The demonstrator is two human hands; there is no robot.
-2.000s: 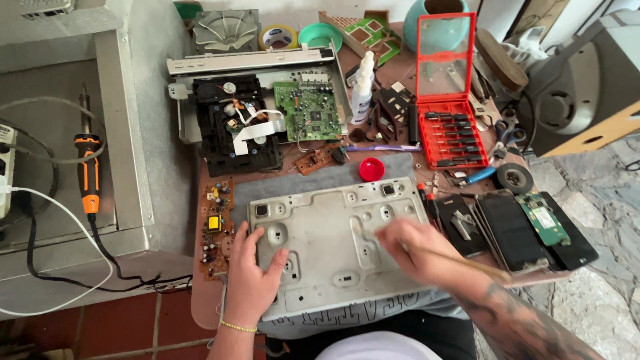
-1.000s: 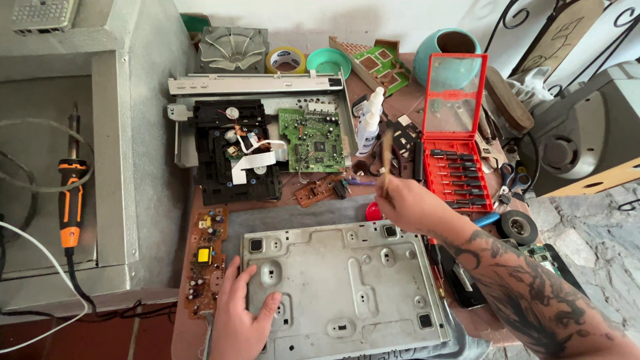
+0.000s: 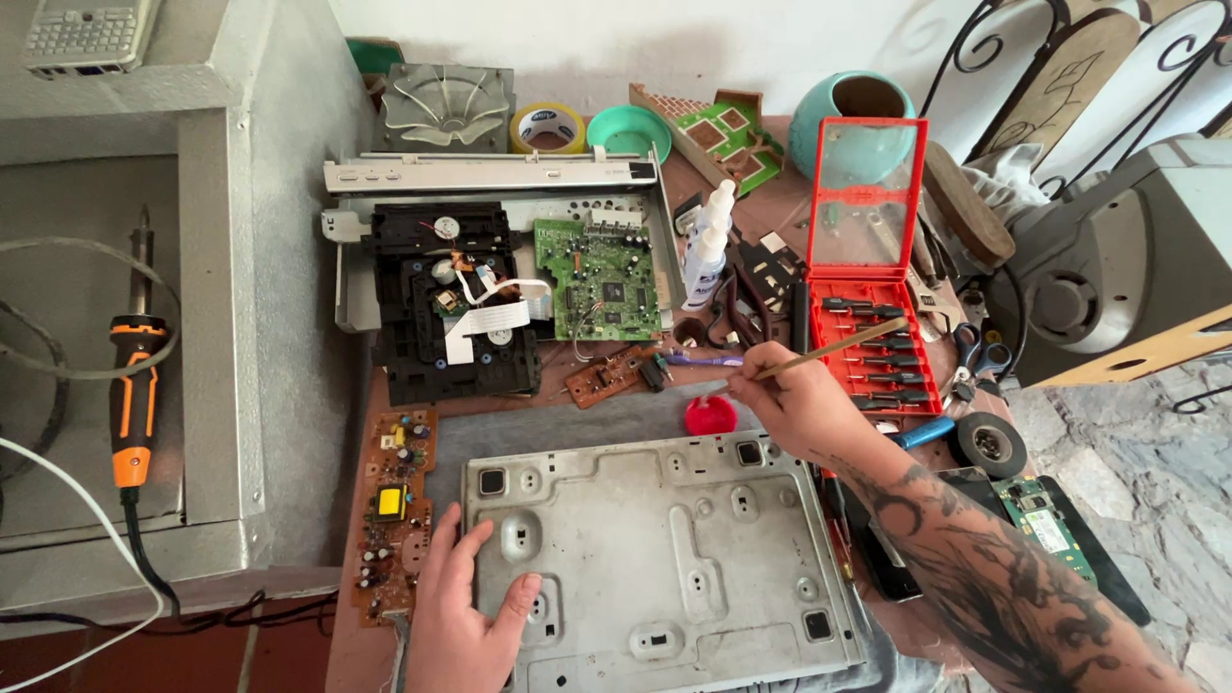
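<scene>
My left hand (image 3: 472,602) rests with spread fingers on the left edge of a grey metal chassis panel (image 3: 616,539), which lies flat on a grey cloth (image 3: 568,421). In my right hand (image 3: 794,395) is a thin wooden-handled brush (image 3: 833,349), its handle slanting up to the right. The brush's lower end points toward a small red cap (image 3: 710,415) just beyond the panel's far edge; whether it touches the cap I cannot tell. White spray bottles (image 3: 705,260) stand behind the cap.
Left of the panel lies an orange circuit board (image 3: 395,515). Beyond are an opened disc player (image 3: 452,298) and its green board (image 3: 602,279). A red screwdriver case (image 3: 874,346) stands open at right, near black tape (image 3: 988,445) and scissors (image 3: 972,361). A soldering iron (image 3: 135,404) lies far left.
My right hand has moved from over the panel to beside the red cap with the brush. The brush, upright a second ago, now slants. My left hand stays on the panel's left side.
</scene>
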